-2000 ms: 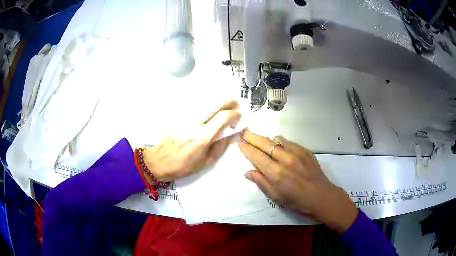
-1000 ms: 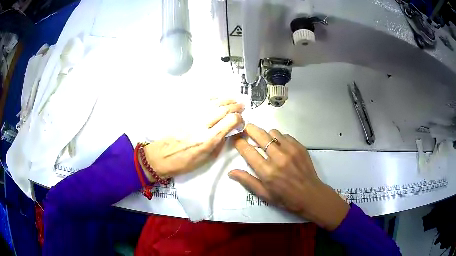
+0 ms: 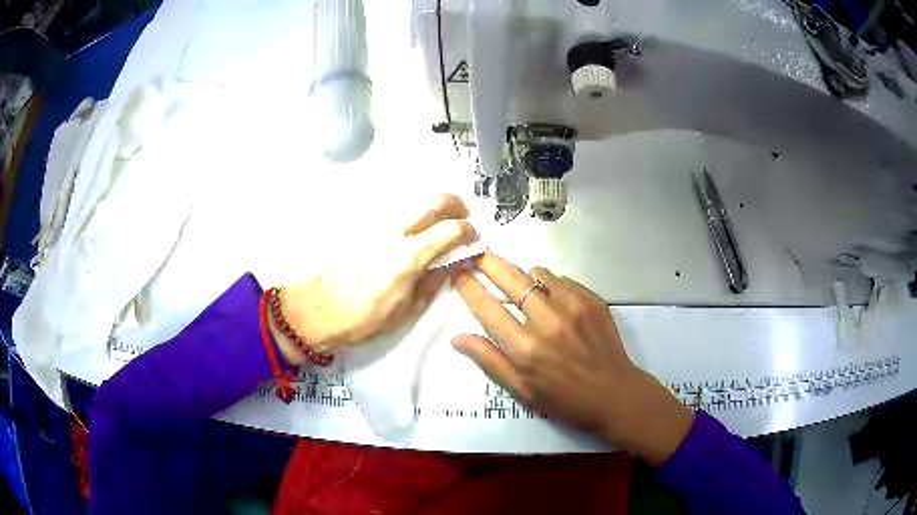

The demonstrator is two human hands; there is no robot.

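A white fabric piece (image 3: 392, 387) lies under both hands in front of the sewing machine, its lower end near the table's front edge. My left hand (image 3: 377, 277) is on the fabric, its fingers bent just left of and below the presser foot (image 3: 485, 187), with a small folded edge at its fingertips. My right hand (image 3: 548, 347) lies palm down, fingers spread, its index fingertip on the fabric beside the left fingers. The upper part of the fabric is washed out by the lamp light.
The machine head (image 3: 493, 80) stands ahead, with a knobbed attachment (image 3: 547, 181) right of the foot. A lamp tube (image 3: 342, 101) is at its left. Thread snips (image 3: 720, 231) and scraps (image 3: 850, 312) lie right. Crumpled white pieces (image 3: 111, 191) lie on the left table edge.
The fabric's lower end has drawn up from the front edge and become narrower. My right hand has shifted slightly left. The whole view has shifted a little.
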